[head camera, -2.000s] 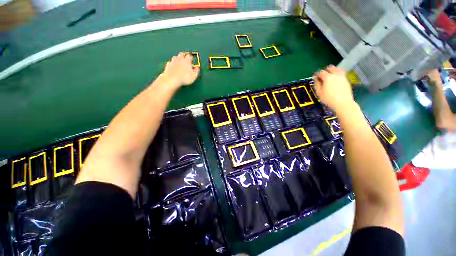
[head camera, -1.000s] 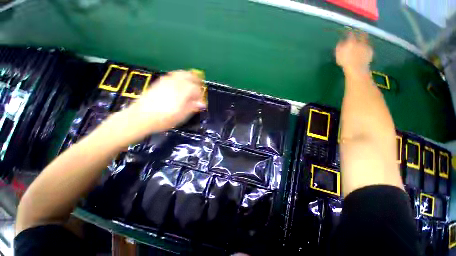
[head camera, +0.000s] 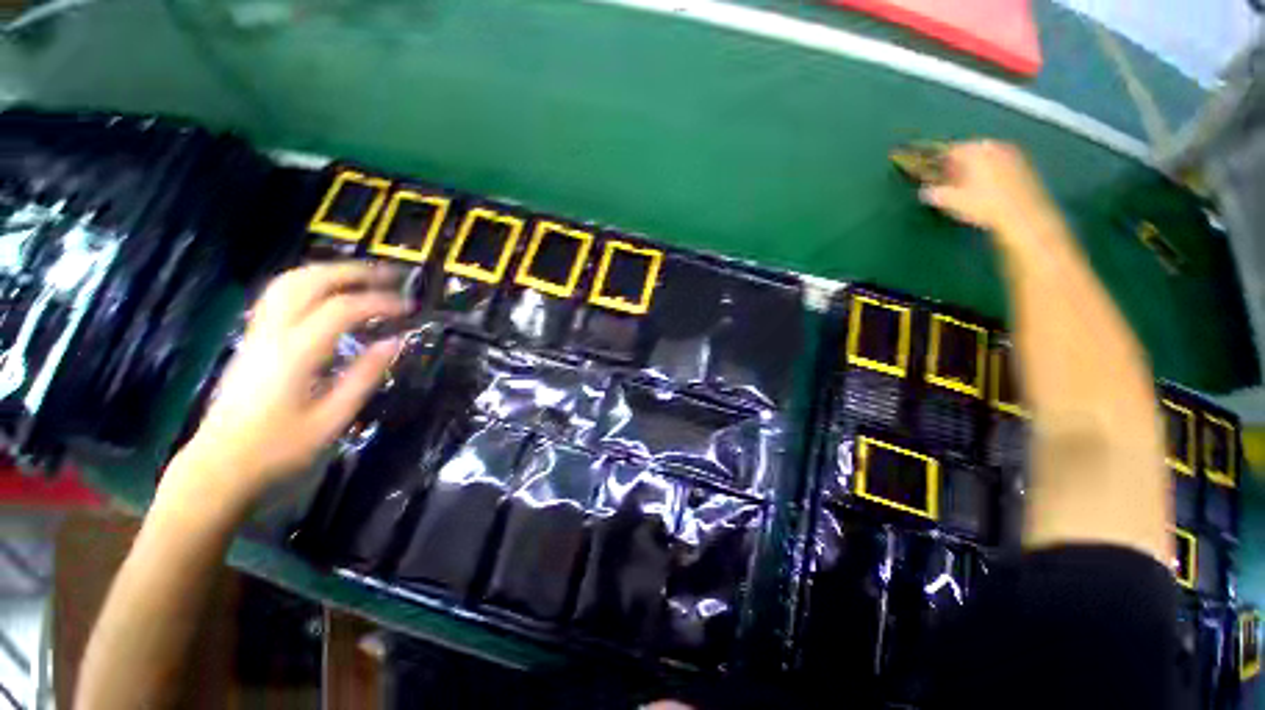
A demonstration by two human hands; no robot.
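The left black tray (head camera: 534,548) has several yellow-outlined rectangular frames (head camera: 483,246) in its top row; two pockets at that row's right end are empty. My left hand (head camera: 305,354) is over this tray's left part, fingers curved and apart. Something dark shows by its fingertips, but blur hides whether it is held. My right hand (head camera: 982,183) is above the green bench behind the right tray (head camera: 819,555), fingers closed on one or more small frames (head camera: 918,164), blurred. The right tray holds frames (head camera: 898,476) in its top and middle rows; my right forearm hides part of it.
A thick stack of black trays (head camera: 83,291) stands at the left. A pale rail (head camera: 832,46) runs along the back, with a red block (head camera: 957,28) beyond it. A loose frame (head camera: 1158,246) lies on the green mat at the right. Brown box-like surfaces (head camera: 354,659) show below the bench edge.
The view has swung left since the first frame. More frames now show in the left tray's top row. My left hand has moved left and down from that row; my right hand now has frame material at its fingertips.
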